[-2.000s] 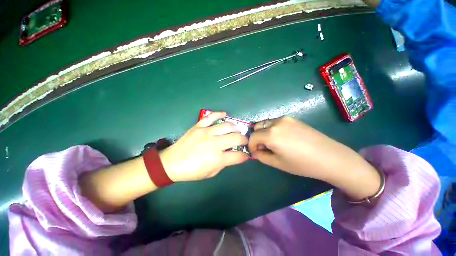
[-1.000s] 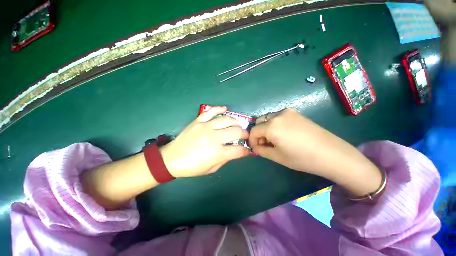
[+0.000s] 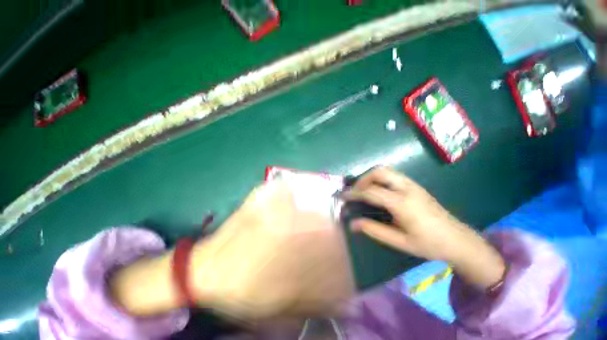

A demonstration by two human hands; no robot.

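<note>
A red-rimmed handset [image 3: 307, 187] lies at the middle of the bench, its far edge and a pale inner part showing. My left hand [image 3: 279, 255], with the dark red band, is strongly blurred and covers its near side; its fingers cannot be made out. My right hand [image 3: 399, 211] is at the handset's right end, fingertips on it, with a dark gap between bent fingers. Any small part there is hidden or too blurred to tell. Tweezers [image 3: 338, 109] lie beyond the handset. A second open handset [image 3: 442, 121] lies to the right.
The pale-edged divider [image 3: 219, 98] curves across the back. Handsets [image 3: 60, 99] sit on the green surface beyond it. Another handset [image 3: 532, 99] lies far right, near a light blue sheet [image 3: 529, 32]. Small white pieces [image 3: 397, 60] lie near the tweezers. A neighbour's blue sleeve [image 3: 589, 159] is at right.
My left hand has moved nearer the camera and down, blurred. My right hand has shifted slightly right and its fingers are more spread. The view has moved; more handsets show beyond the divider.
</note>
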